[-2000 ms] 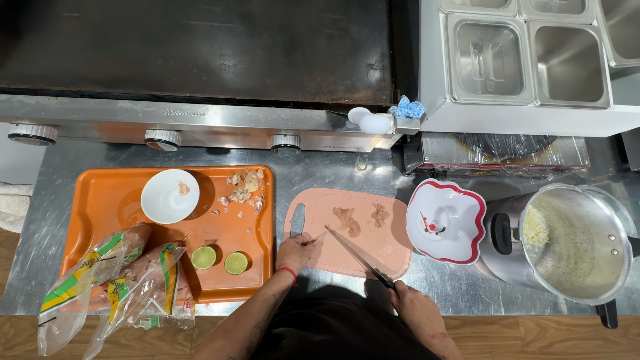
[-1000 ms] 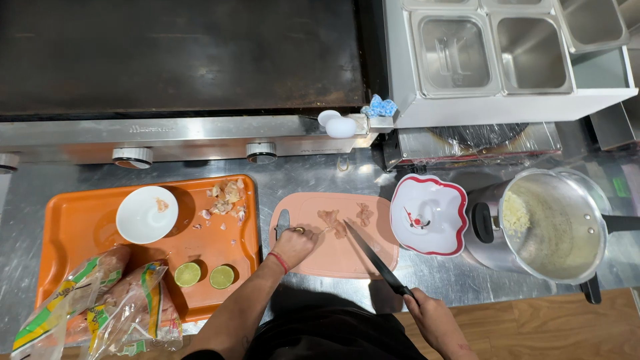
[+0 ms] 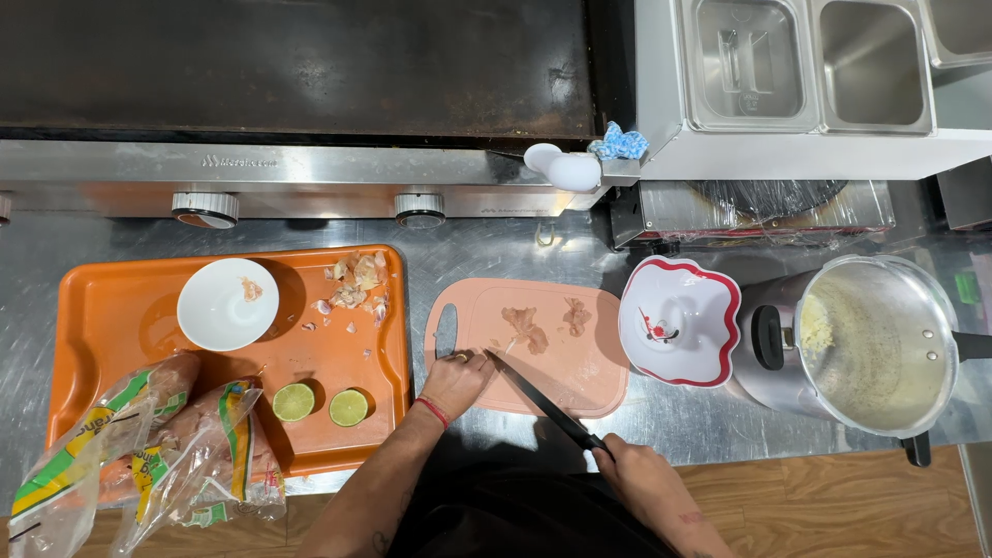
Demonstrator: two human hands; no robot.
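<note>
A pink cutting board (image 3: 573, 380) lies on the steel counter with two small patches of raw meat (image 3: 527, 329) on it. My right hand (image 3: 632, 469) grips the black handle of a kitchen knife (image 3: 542, 397), whose tip points up and left to the fingers of my other hand. Over the board's lower left part, my left hand (image 3: 459, 381) has its fingers bent together at the knife tip; a small pale strip shows by them, and whether they pinch it is hidden. A white bowl with a red scalloped rim (image 3: 678, 322) stands against the board's right side.
At left an orange tray (image 3: 232, 260) holds a white bowl (image 3: 227, 304), lime halves (image 3: 349, 407), peelings (image 3: 358, 279) and plastic bags of raw meat (image 3: 178, 442). An open pressure cooker (image 3: 876, 349) stands at right. Behind are a griddle (image 3: 310, 70) and steel food pans (image 3: 872, 62).
The knife tip has moved left across the board, from the meat to my left fingers. The view has shifted somewhat.
</note>
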